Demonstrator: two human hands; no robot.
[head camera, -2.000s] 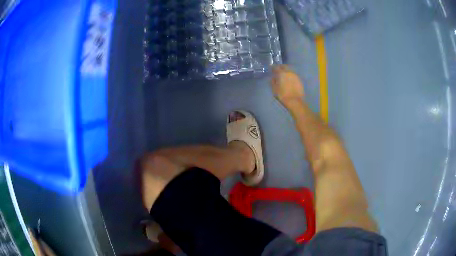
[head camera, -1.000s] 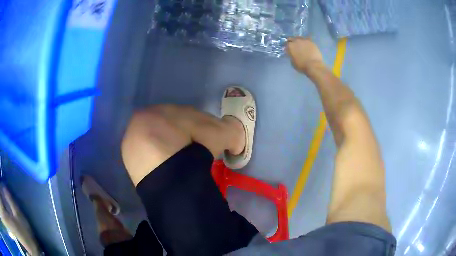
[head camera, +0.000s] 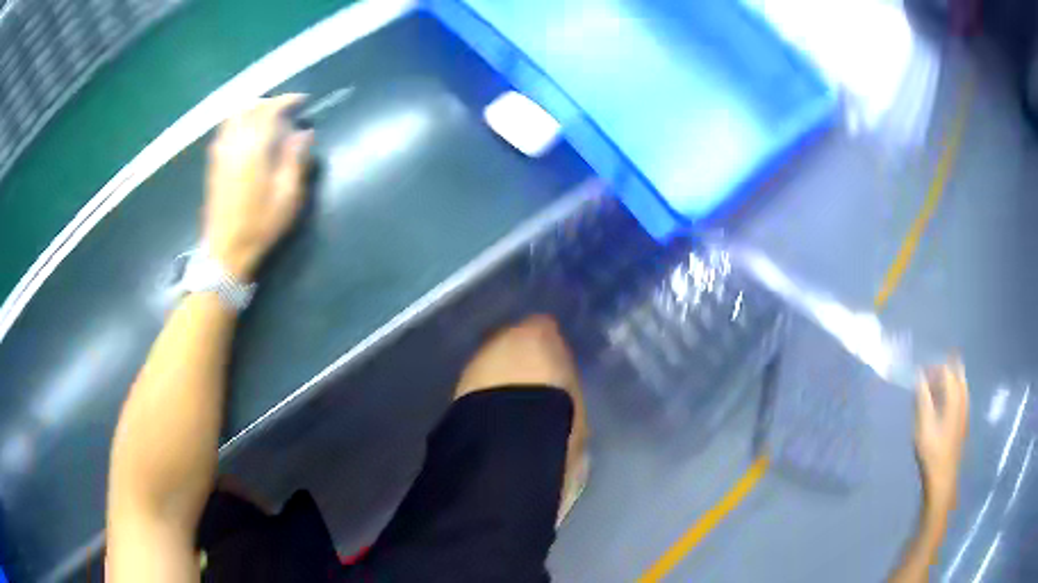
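Note:
My right hand (head camera: 942, 416) is at the far right over the floor, with its fingers at the end of a shiny, blurred clear blister tray (head camera: 848, 325). The tray slants from the blue bin's near corner to that hand. My left hand (head camera: 256, 182), with a pale band at the wrist, is over the dark worktop (head camera: 376, 251) near the belt rail. Its fingers are curled, and a thin pale streak shows beside them. Blur hides whether it holds anything.
A blue bin (head camera: 683, 103) is at the worktop's far end, beside a white rounded piece (head camera: 522, 123). The green belt (head camera: 148, 103) runs beyond a white rail. Blurred clear trays (head camera: 683, 353) lie low beside the worktop; another stack (head camera: 820, 410) is near the yellow floor line.
The view has swung from the floor to the worktop. My left hand has come into view over it. My right hand now shows farther right, with the tray lifted and slanted.

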